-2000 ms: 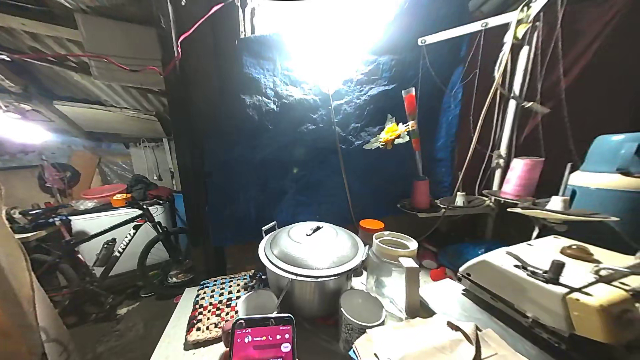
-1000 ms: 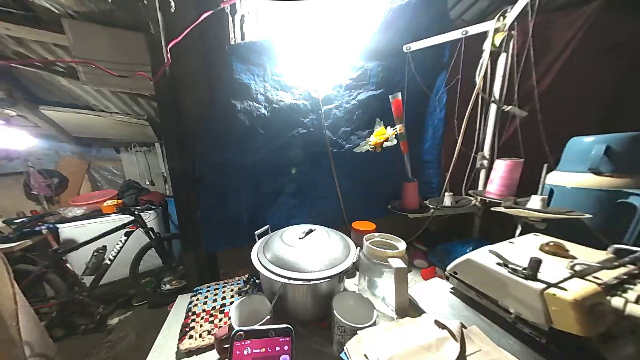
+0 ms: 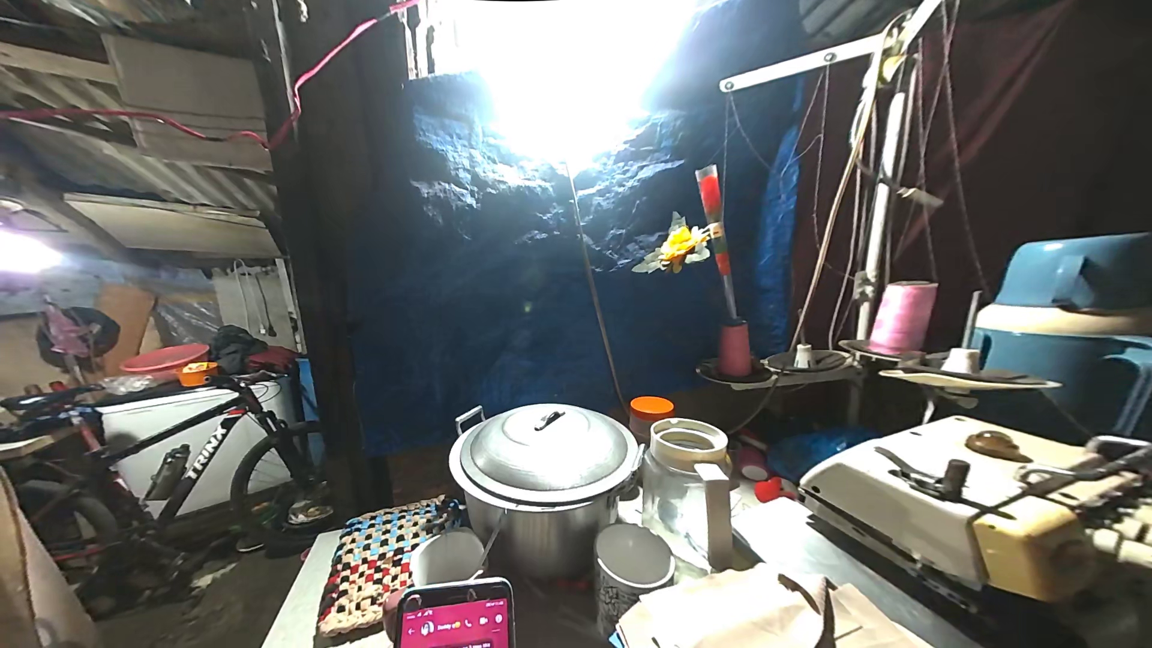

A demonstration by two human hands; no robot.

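Note:
A smartphone (image 3: 455,616) with a lit pink screen stands upright at the bottom edge. A small reddish-brown patch beside its left edge could be a fingertip or part of a mug; neither hand can be clearly made out. Behind the phone are a pale mug (image 3: 447,556) with a spoon-like handle in it and a lidded aluminum pot (image 3: 544,459). To the right of the phone stands a patterned mug (image 3: 634,576), near a clear plastic pitcher (image 3: 684,504). Folded tan fabric or paper (image 3: 765,612) lies at the lower right.
A woven multicolored mat (image 3: 382,558) lies left of the pot. An orange-lidded jar (image 3: 652,412) stands behind the pitcher. On the right are a sewing machine (image 3: 936,504), thread cones on a stand (image 3: 903,317) and a blue jug (image 3: 1062,297). A bicycle (image 3: 193,459) stands at far left.

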